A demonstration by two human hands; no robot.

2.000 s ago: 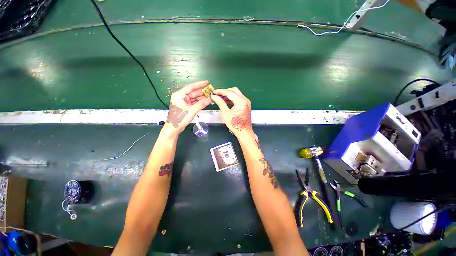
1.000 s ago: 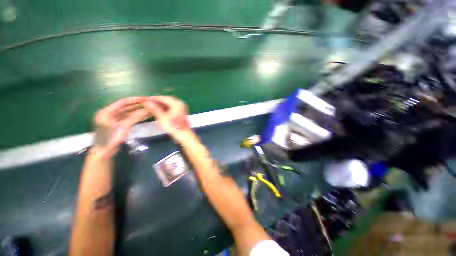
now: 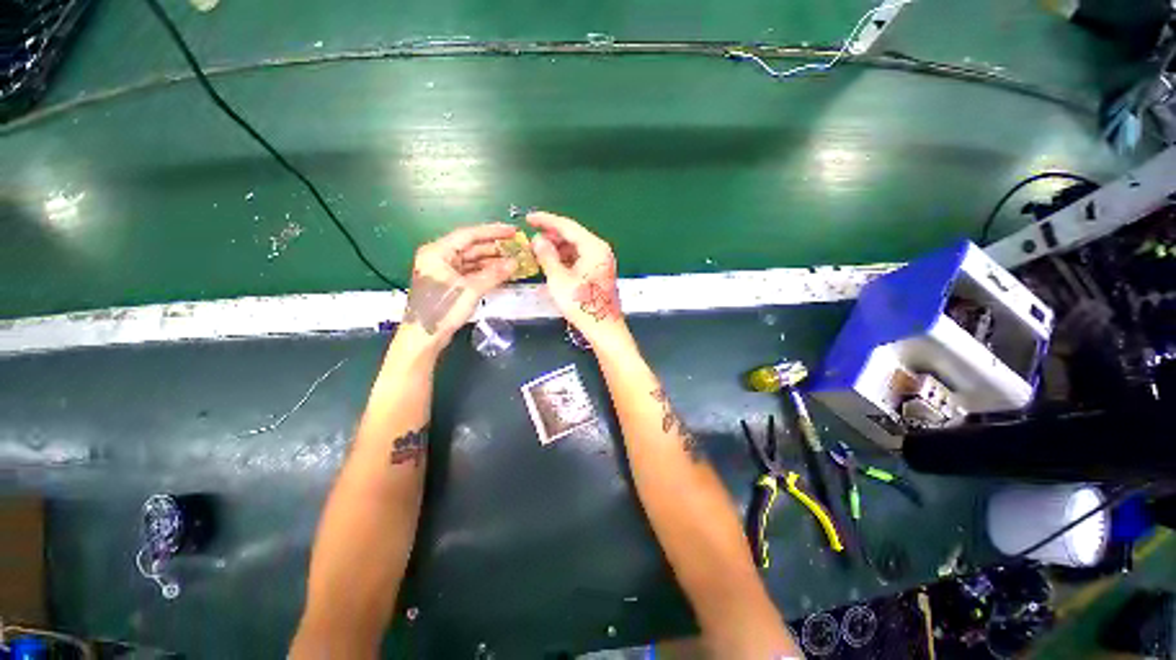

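Observation:
A small yellowish part (image 3: 519, 255) is held up over the white bench edge strip. My left hand (image 3: 451, 273) pinches it from the left between thumb and fingers. My right hand (image 3: 579, 268) is at its right side, with thumb and fingertips touching or very near it. Its fine detail is too small to tell. A small square tray (image 3: 560, 404) with a pale rim and brownish middle lies on the dark-green bench between my forearms. A clear plastic cup (image 3: 491, 338) stands near the strip, by my left wrist.
To the right lie a yellow-headed hammer (image 3: 779, 377), yellow-black pliers (image 3: 782, 496), green-black cutters (image 3: 876, 473), a blue-white box (image 3: 935, 355) and a white tub (image 3: 1047, 522). A black cylindrical housing (image 3: 177, 525) lies at left. A black cable (image 3: 277, 155) crosses the green conveyor.
The view swung right and came back. Both hands stay together at the yellowish part, which now shows more of its face, and my right fingers have opened slightly.

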